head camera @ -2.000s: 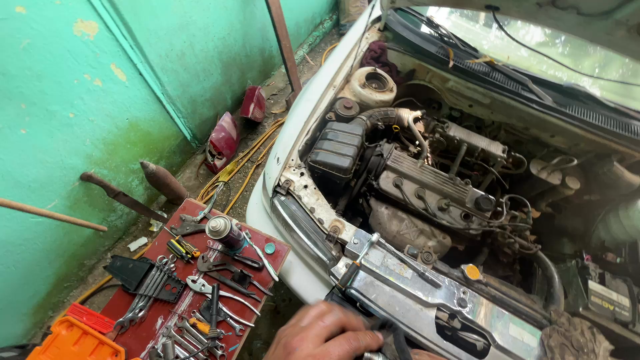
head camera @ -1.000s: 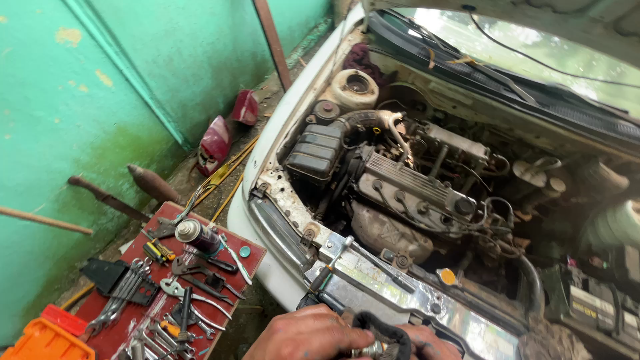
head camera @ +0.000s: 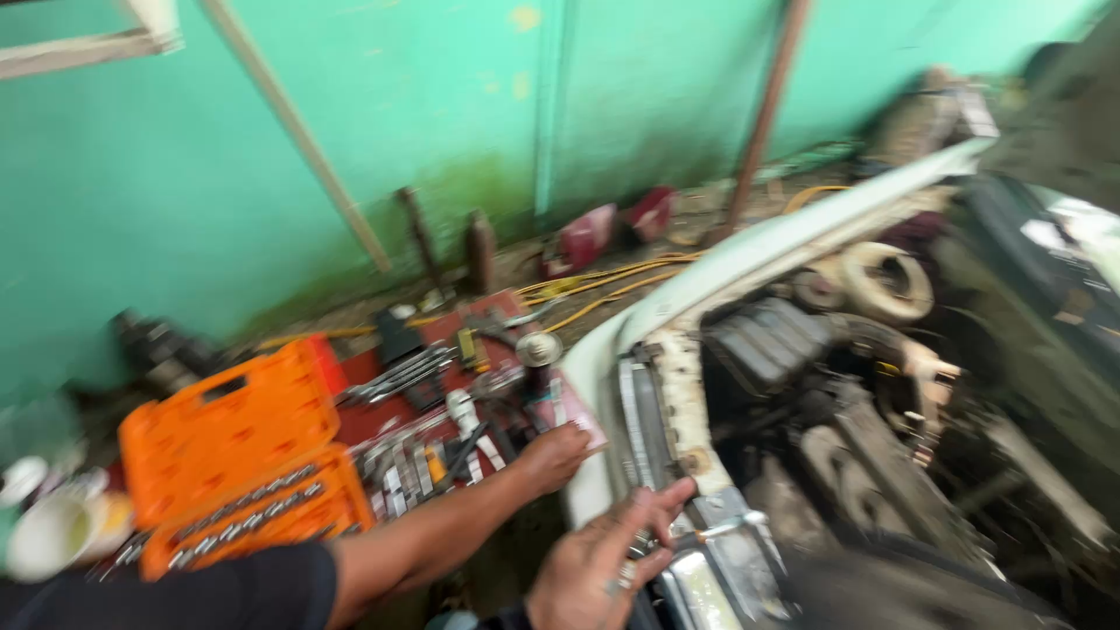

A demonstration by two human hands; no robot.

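Note:
My left hand (head camera: 556, 457) reaches over the right edge of the red tool table (head camera: 582, 418), with its fingers by a slim pale tool (head camera: 558, 401); blur hides whether it grips it. Near it are a spray can (head camera: 537, 352), pliers and combination wrenches (head camera: 407, 372). My right hand (head camera: 612, 551) is over the car's front edge, its fingers curled round small metal parts (head camera: 643, 544) that are too blurred to name. Just beyond its fingertips lies a thin metal piece (head camera: 731, 525) on the front panel.
An orange socket case (head camera: 232, 437) lies open at the left. The engine bay, with its black air filter box (head camera: 770, 341), is at the right. Yellow cable (head camera: 612, 284) runs along the ground by the green wall (head camera: 394, 114). White tubs (head camera: 52, 534) stand far left.
My left hand has moved away from my right hand, over to the tool table. Both were together at the car's front edge with dark cloth before. The view has swung left.

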